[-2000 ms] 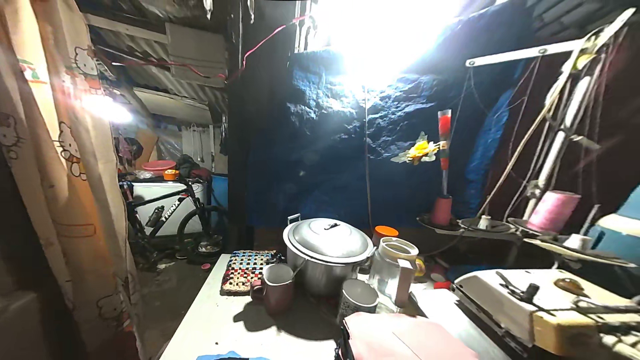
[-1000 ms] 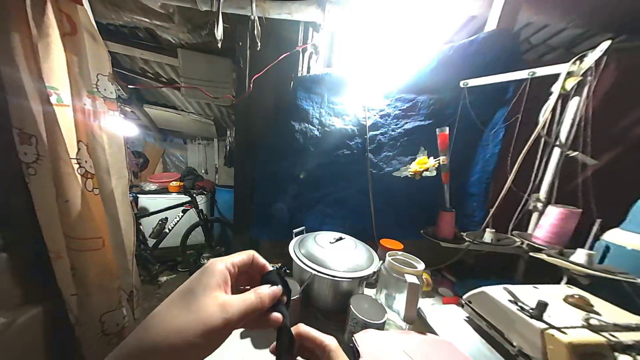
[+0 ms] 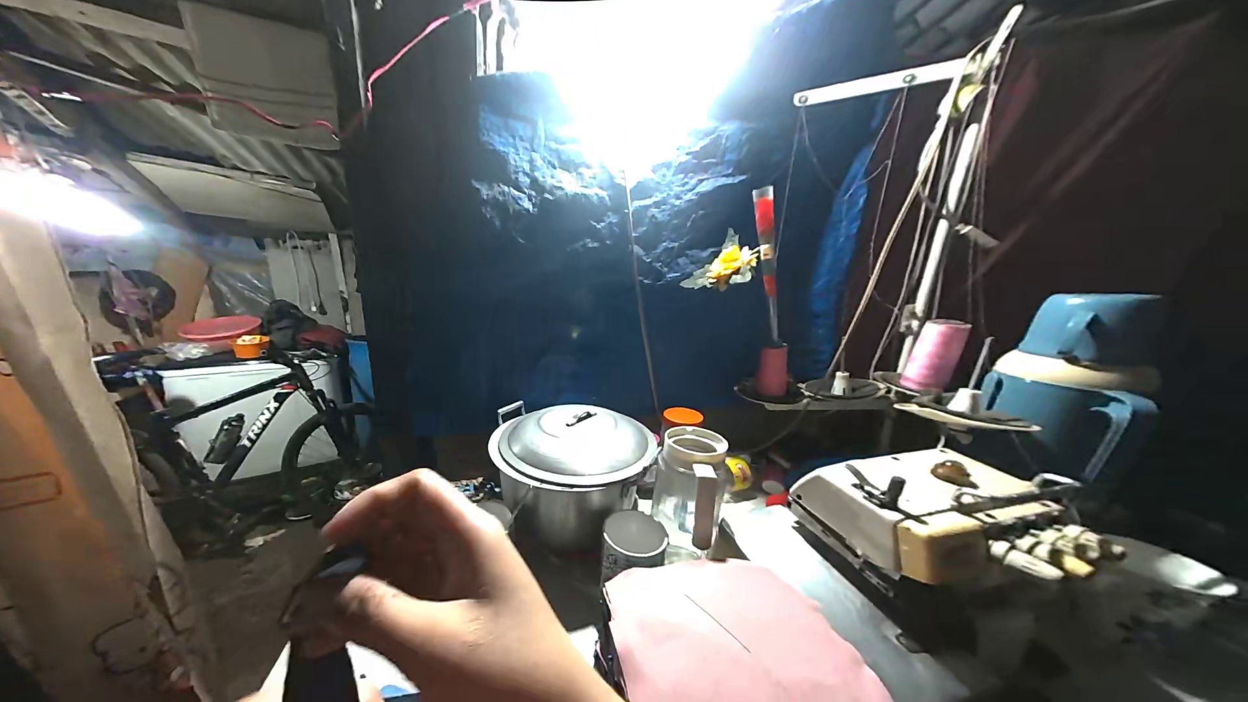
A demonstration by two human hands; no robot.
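My right hand [image 3: 439,585] reaches in from the bottom, its thumb and fingers closed on a black strip of fabric or strap [image 3: 320,673]. The upper part of the strip is blurred in the fingers. Below it, only a little of my left hand [image 3: 369,690] shows at the bottom edge, beside the lower part of the strip; its grip is cut off. To the right of my right hand are a lidded aluminium pot [image 3: 575,487], a patterned mug [image 3: 634,541] and a clear pitcher [image 3: 682,487].
Pink fabric [image 3: 731,624] lies at the front of the table. On the right is an overlock sewing machine [image 3: 916,517] with a thread stand [image 3: 941,234] and pink thread cone [image 3: 934,356]. A blue water jug [image 3: 1072,390] stands behind. A bicycle [image 3: 244,419] and a curtain [image 3: 68,439] are at left.
Both hands have come into view since the first frame. My right hand has risen with the black strip, while my left hand, higher up one second ago, has dropped to the bottom edge.
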